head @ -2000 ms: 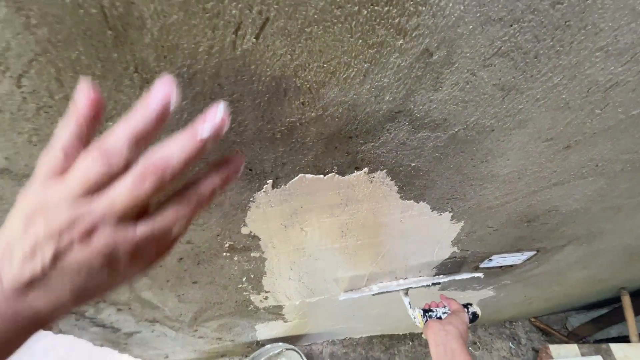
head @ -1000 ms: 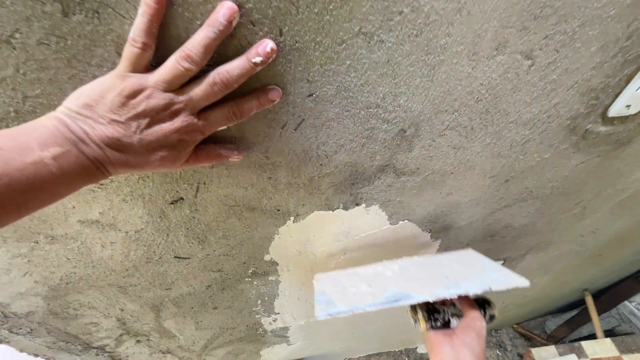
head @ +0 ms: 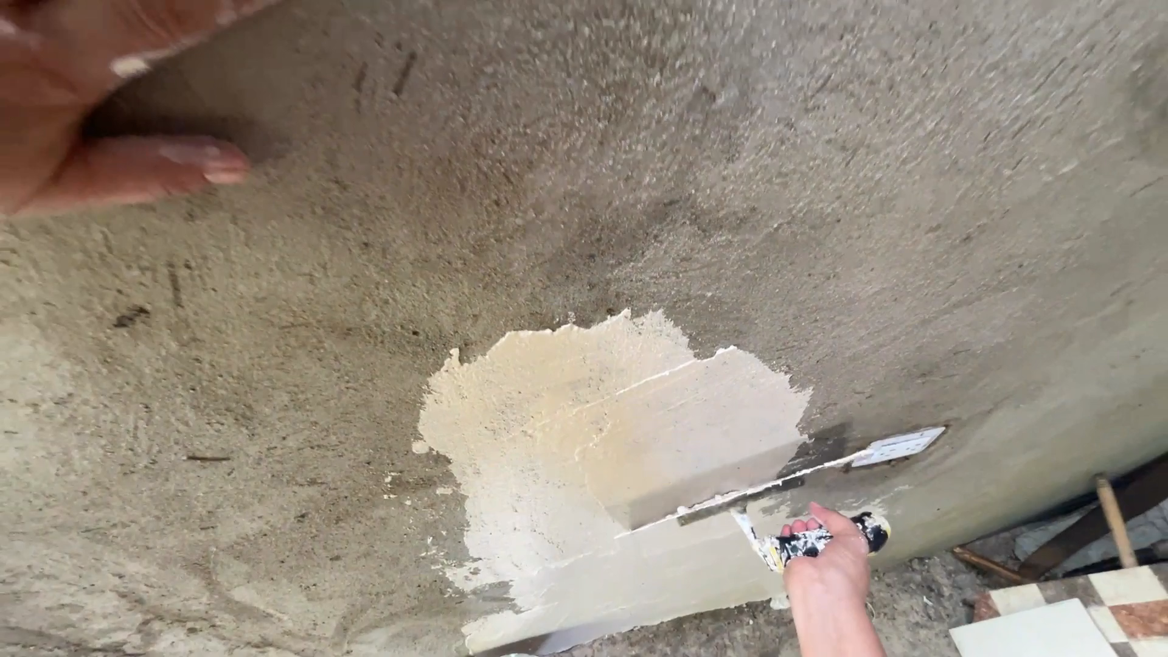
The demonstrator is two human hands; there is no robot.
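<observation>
My right hand [head: 826, 547], low and right of centre, grips the plaster-spattered handle of a flat finishing trowel [head: 748, 500]. Its blade is seen nearly edge-on, with white plaster along the edge, over the lower right of a pale wet plaster patch [head: 566, 438] on the rough grey cement wall [head: 365, 274]. At the upper left, my left hand [head: 100, 109] is cut off by the frame, holds no tool in the visible part and has a dab of plaster on a finger. Whether it touches the wall cannot be told.
A white wall socket plate [head: 902, 445] lies just beyond the trowel's far end. At the lower right are a checkered tiled surface [head: 1118, 598] with a pale tile [head: 1031, 631] on it, and a wooden stick [head: 1115, 522]. Rough debris-strewn ground [head: 922, 584] runs along the wall's foot.
The trowel has turned from its broad face showing to nearly edge-on. The plaster patch has grown wider toward the right. My left hand now sits farther into the upper left corner, and the view has shifted.
</observation>
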